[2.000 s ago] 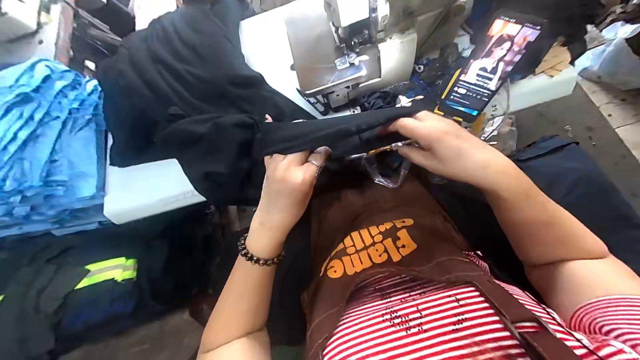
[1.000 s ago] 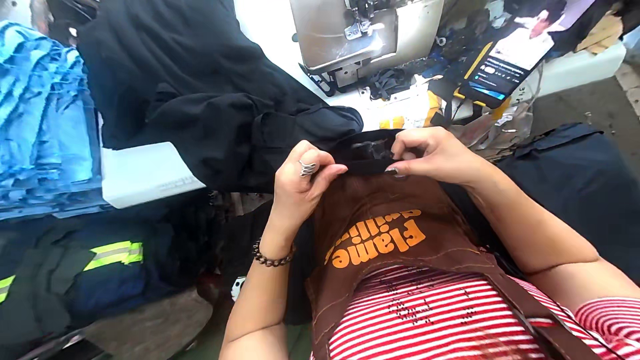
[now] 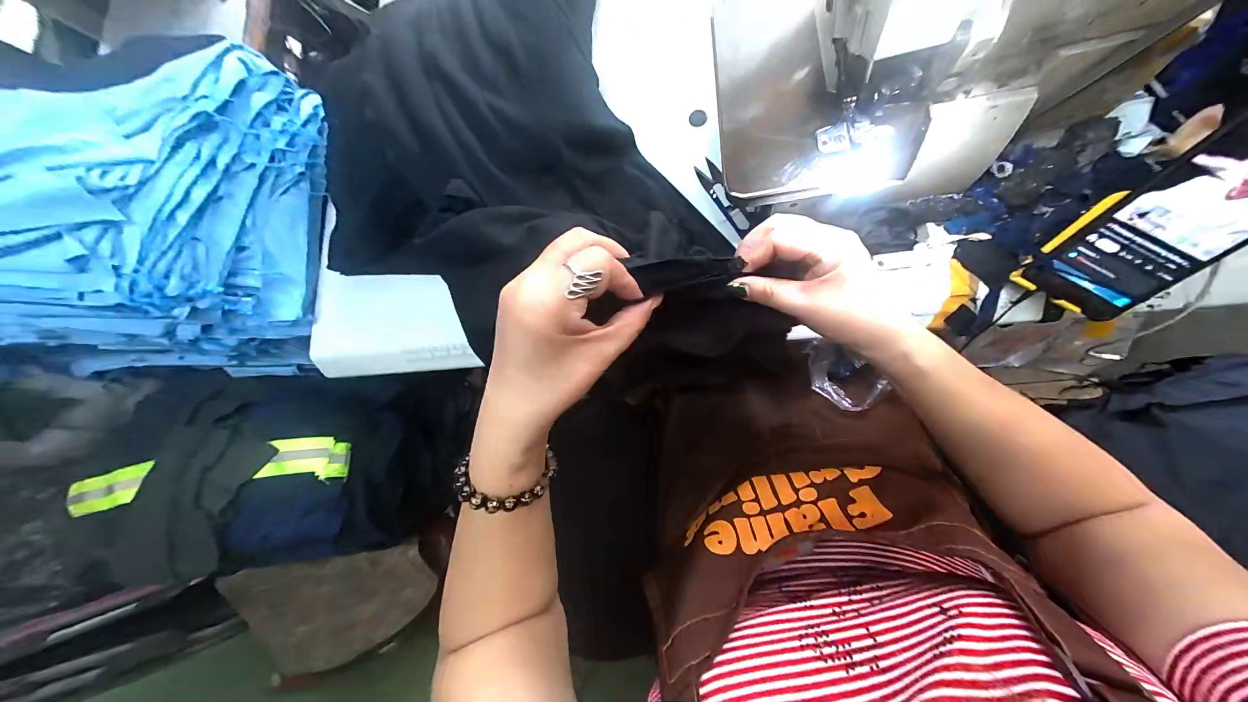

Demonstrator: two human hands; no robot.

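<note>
A large black garment (image 3: 507, 117) lies over the white machine table and hangs down at its front edge. My left hand (image 3: 575, 322), with a ring and a beaded bracelet, pinches a folded edge of it between thumb and fingers. A short way to the right, my right hand (image 3: 814, 278) grips the same edge at its other end, thumb and forefinger together. The edge is stretched nearly level between them. Just behind my right hand, thread snips (image 3: 721, 198) lie on the table. The sewing machine (image 3: 829, 107), its lamp lit, stands behind.
Light blue cut fabric (image 3: 175, 195) is stacked at the left. Below it sit dark garments with reflective strips (image 3: 302, 458). A phone (image 3: 1131, 249) in a yellow-edged holder stands at the right. Scraps lie near the machine, and a clear plastic bag (image 3: 848, 375) hangs at the table edge.
A second ago my hands held a black edge closer to my apron; now they are farther over the table. The snips have come into sight beside the machine. The view has shifted.
</note>
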